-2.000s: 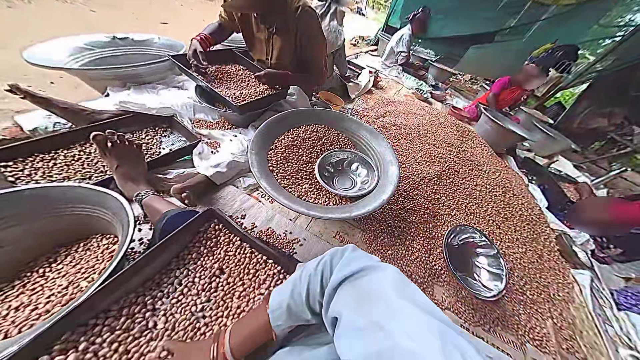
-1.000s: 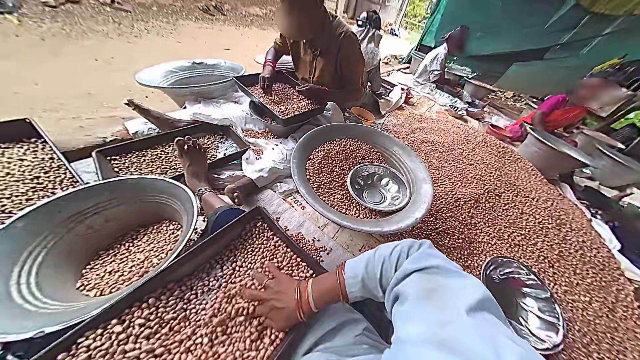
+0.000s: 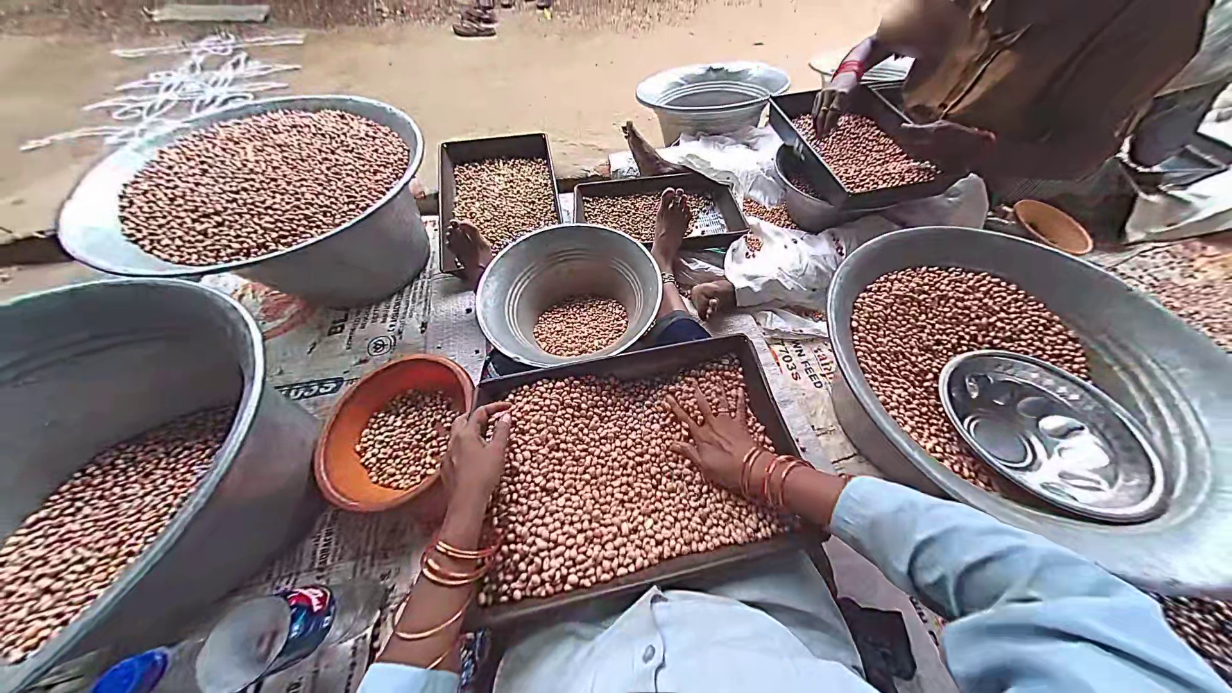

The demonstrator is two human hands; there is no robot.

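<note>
A dark rectangular tray (image 3: 640, 568) filled with reddish-brown nuts or seeds (image 3: 597, 481) rests on my lap. My right hand (image 3: 717, 433) lies spread, palm down, on them near the tray's right side. At the left rim is my left hand (image 3: 476, 448), fingers bent near the thumb; whether it pinches something cannot be told. Close beside it an orange bowl (image 3: 337, 452) holds paler, mixed pieces. Beyond the tray stands a metal basin (image 3: 500, 289) with a small heap inside.
Large metal basins (image 3: 241, 385), (image 3: 385, 231) of nuts stand left; a wide one (image 3: 1165, 385) at right holds a steel bowl (image 3: 1059, 433). A plastic bottle (image 3: 308, 616) lies lower left. Dark trays (image 3: 553, 178), (image 3: 577, 207) lie ahead. A person (image 3: 1059, 87) handles another tray (image 3: 818, 164) at upper right.
The view has swung left, bringing my left hand and the orange bowl into sight. My right hand has moved from the tray's near part onto the nuts farther up.
</note>
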